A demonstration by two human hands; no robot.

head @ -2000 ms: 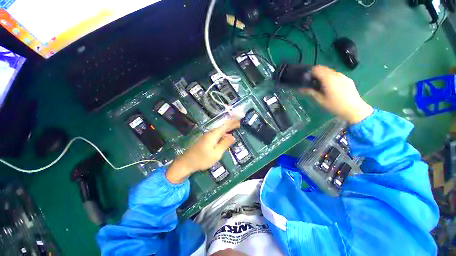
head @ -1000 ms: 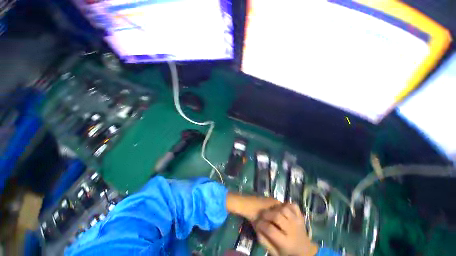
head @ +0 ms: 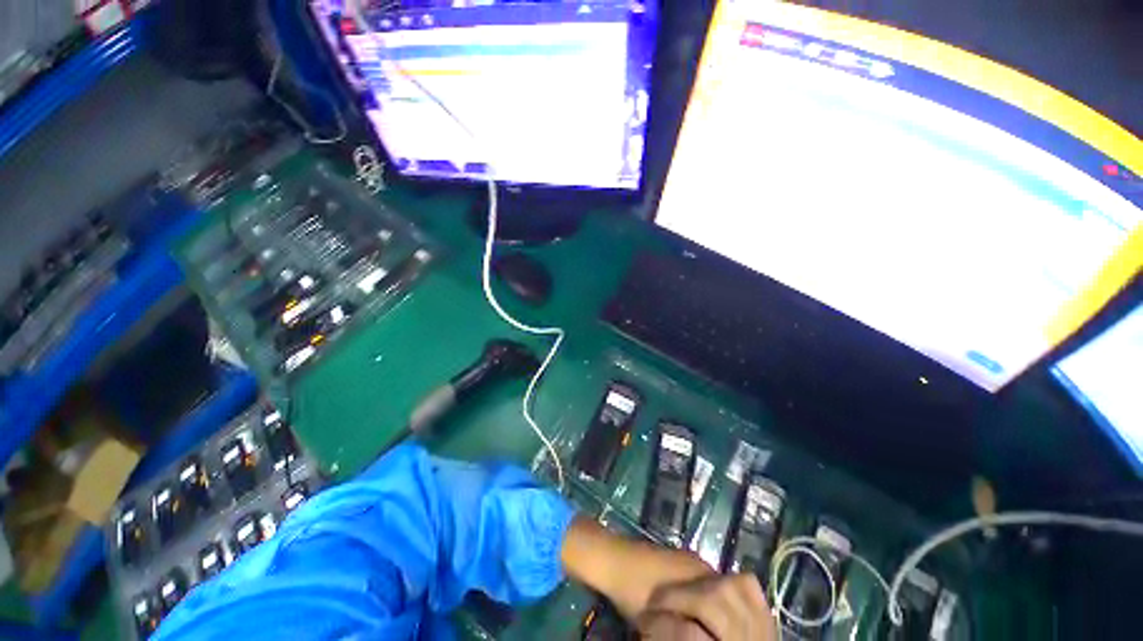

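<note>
An open clear blister tray (head: pixel 552 473) lies before the large keyboard, with black handheld units in its pockets. One unit (head: pixel 609 433) with a white label lies at its left end, and another (head: pixel 671 478) lies beside it. My left hand (head: pixel 639 579) reaches over the tray from the left at the bottom edge. My right hand (head: pixel 717 609) seems to overlap it there, cut off by the edge. The fingers are bunched, and whether they hold anything is hidden. A thin white cable (head: pixel 532 391) runs down to the tray; another white cable (head: pixel 805 582) is looped over units at right.
A black barcode scanner (head: pixel 476 382) lies left of the tray, with a mouse (head: pixel 524 278) behind it. Two bright monitors (head: pixel 527 100) and a keyboard (head: pixel 777 357) stand behind. Filled side trays (head: pixel 376 238) lie at left; a cardboard box (head: pixel 105 481) is lower left.
My view has swung left, bringing the side trays and monitors in. The black scanner my right hand held two seconds ago is out of view. My hands have come together over the tray.
</note>
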